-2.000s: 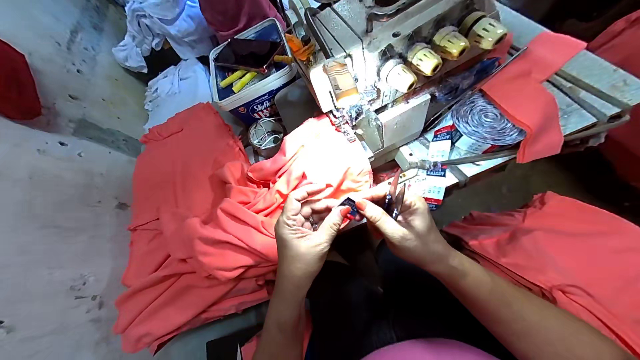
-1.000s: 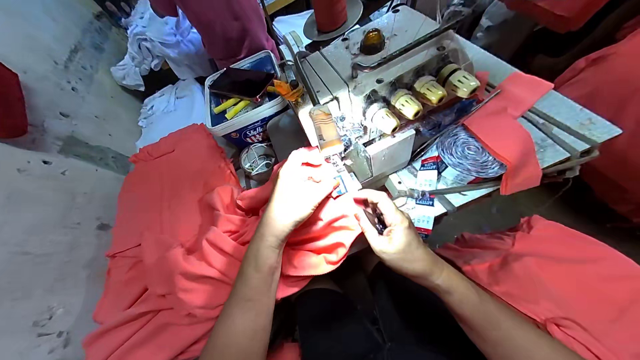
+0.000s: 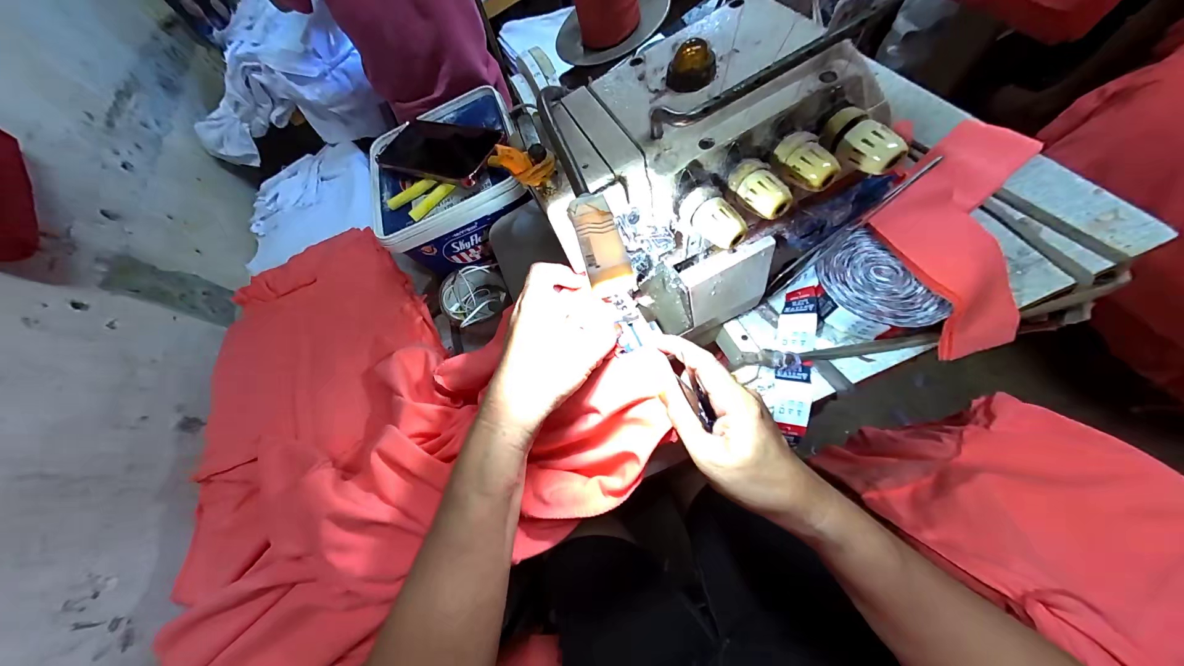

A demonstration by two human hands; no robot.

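Coral fabric (image 3: 592, 444) lies bunched beneath the lit front of an overlock sewing machine (image 3: 601, 139). My left hand (image 3: 555, 342) grips the fabric just before the presser foot, its fingers folded over the edge. My right hand (image 3: 731, 425) is at the right side of the same spot, thumb and forefinger pinching at a small label (image 3: 636, 335) by the needle area. A dark, slim tool, possibly thread snippers (image 3: 700, 400), is tucked in the palm of that hand. The fingertips and the needle are partly washed out by the lamp light.
A white tub (image 3: 453, 222) holding a phone (image 3: 442, 151) and yellow pieces stands left of the machine. On the table at right lie a coiled printed tape (image 3: 879, 277), label strips (image 3: 795, 361) and a coral scrap (image 3: 971, 231). More coral fabric (image 3: 1036, 499) is piled at lower right.
Both hands, close together over the fabric two seconds ago, have moved up to the machine's presser foot. The left hand has closed on the fabric. The view has shifted somewhat.
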